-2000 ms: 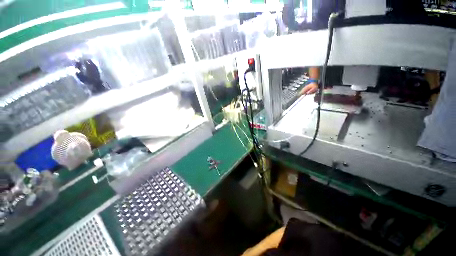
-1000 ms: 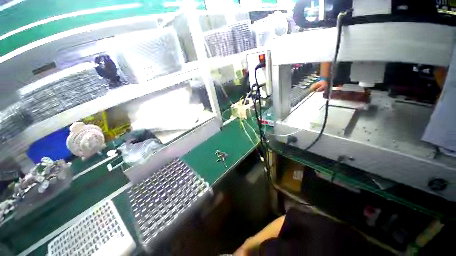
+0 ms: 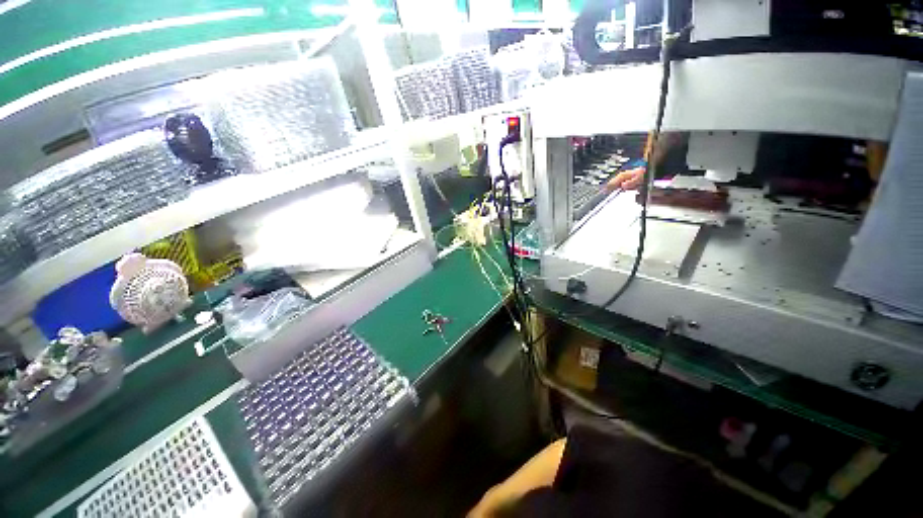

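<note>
Neither of my hands shows. A bare forearm below a dark sleeve enters at the bottom edge, and its hand is cut off by the picture's edge; I cannot tell which arm it is. A clear blister tray (image 3: 319, 410) with rows of shiny pockets lies on the green-matted bench in front of me. A white parts tray (image 3: 167, 481) with small dark parts in rows lies left of it, cut off by the bottom edge. A small bunch of metal, perhaps keys (image 3: 436, 323), lies on the green mat.
A white machine (image 3: 708, 324) stands at right, with black cables at its left post. Another person's hand (image 3: 627, 180) is behind it. A pale round fan (image 3: 149, 293), a blue bin (image 3: 81, 301), a yellow bin (image 3: 192, 265) and plastic bags (image 3: 265, 312) stand beneath the shelf.
The view shifted right and then back left. The forearm at the bottom edge has moved slightly within the picture. The trays and the metal bunch lie as before on the bench.
</note>
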